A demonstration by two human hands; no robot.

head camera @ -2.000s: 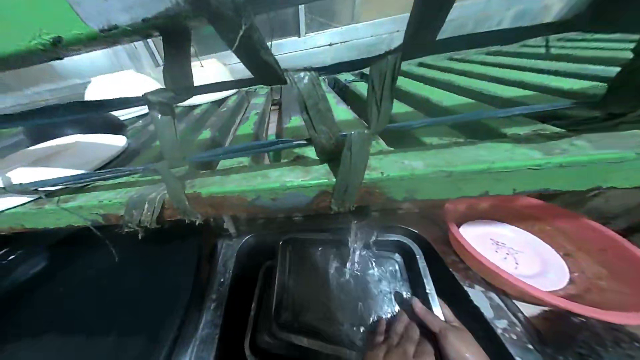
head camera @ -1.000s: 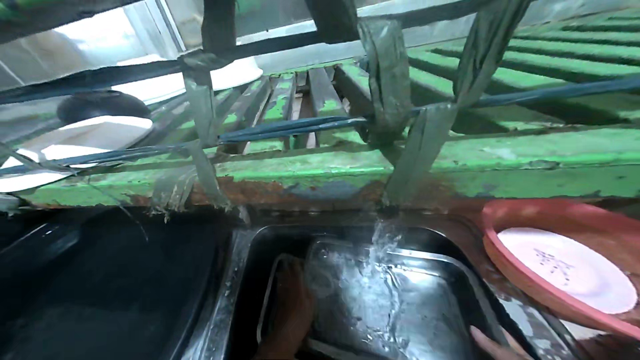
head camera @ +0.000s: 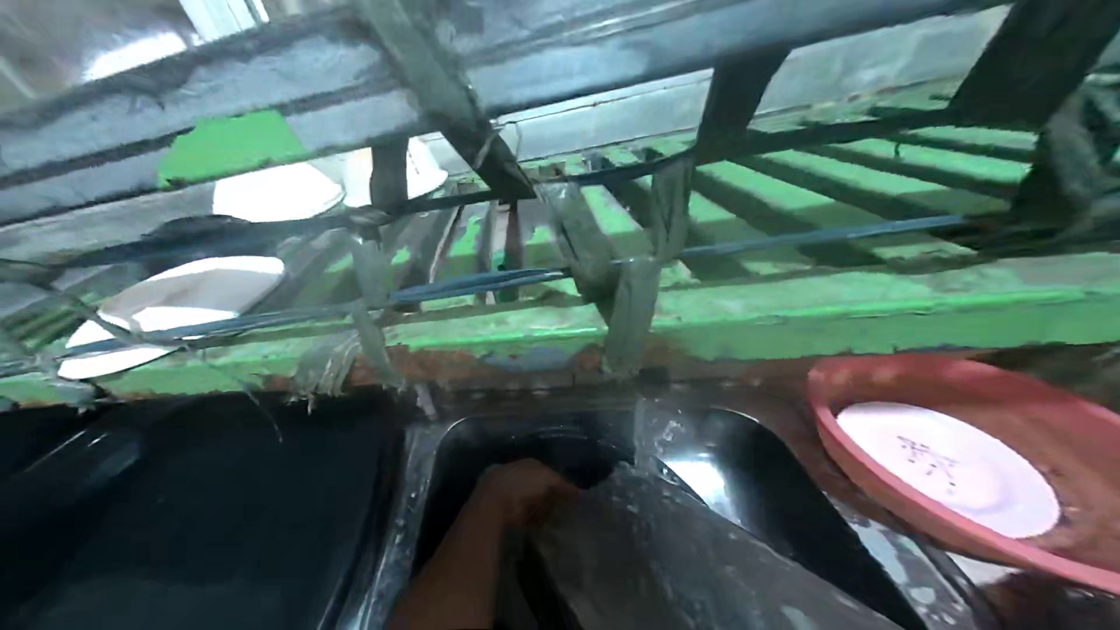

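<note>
A rectangular metal tray (head camera: 691,551) stands tilted in the sink basin (head camera: 744,420), and a thin stream of water falls on it. My left hand (head camera: 525,490) is at the tray's upper left edge, fingers bent over it; the fingertips are blurred and partly hidden, but the hand appears to grip the edge. My right hand is not visible. Behind the tray, low in the basin, lies a dark round item, partly covered.
Right of the basin, a red plastic basin (head camera: 927,372) holds a white patterned plate (head camera: 954,468). A dark tub (head camera: 192,525) stands at the left. Behind is a green slatted rack (head camera: 831,306) with white dishes (head camera: 192,289) and strapped bars above the sink.
The tray lay flat with its inside up and is now tilted up. My right hand, seen at the tray's right side one second ago, has left the view.
</note>
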